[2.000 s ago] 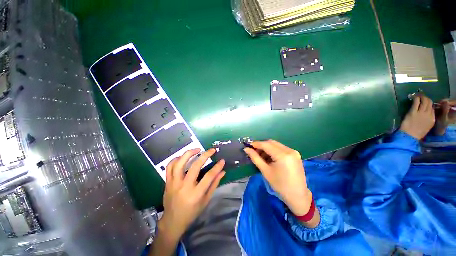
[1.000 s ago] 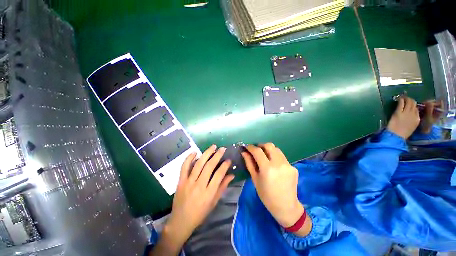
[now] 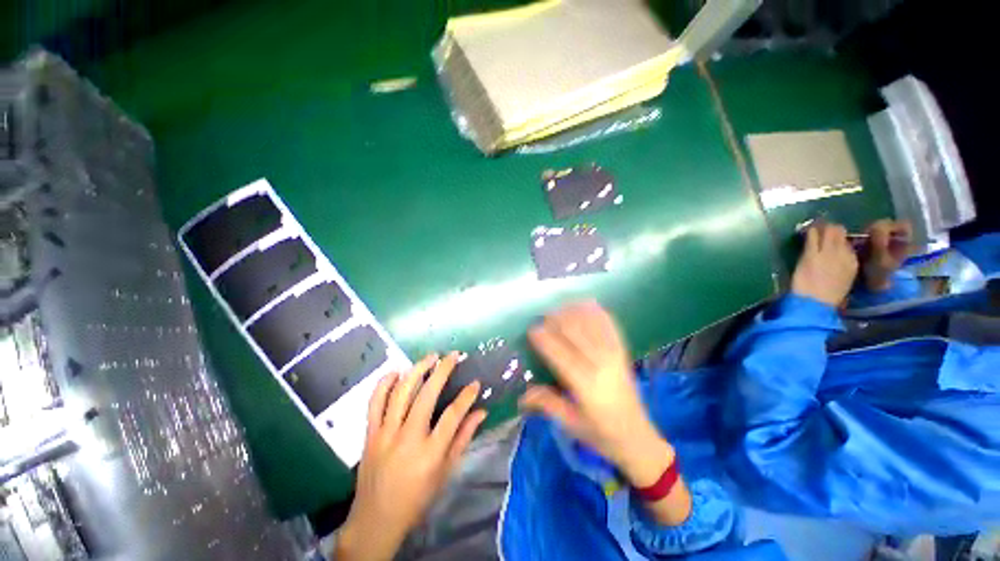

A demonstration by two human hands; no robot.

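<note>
A black-covered circuit board (image 3: 496, 370) lies on the green mat near its front edge. My left hand (image 3: 415, 433) rests at its left side, fingertips on or beside the board's left end. My right hand (image 3: 587, 378) is just to the right of the board, blurred, fingers apart and holding nothing visible. A white backing sheet (image 3: 342, 433) lies left of my hands with several black stickers (image 3: 334, 367) in a column and a bare white lower end. Two finished boards lie farther off, one at the back (image 3: 581, 191) and one nearer (image 3: 569, 252).
A tall stack of clear plastic trays (image 3: 132, 329) stands at left. A bagged pile of grey-tan sheets with yellow edges (image 3: 559, 66) lies at the far side. A neighbour's hands (image 3: 828, 263) hold a thin tool at right, near a single tan sheet (image 3: 806, 164).
My right hand has lifted off the board and moved slightly right, its fingers opening. My left hand stays at the board's left side. The whole view has shifted, showing more of the bench's far side.
</note>
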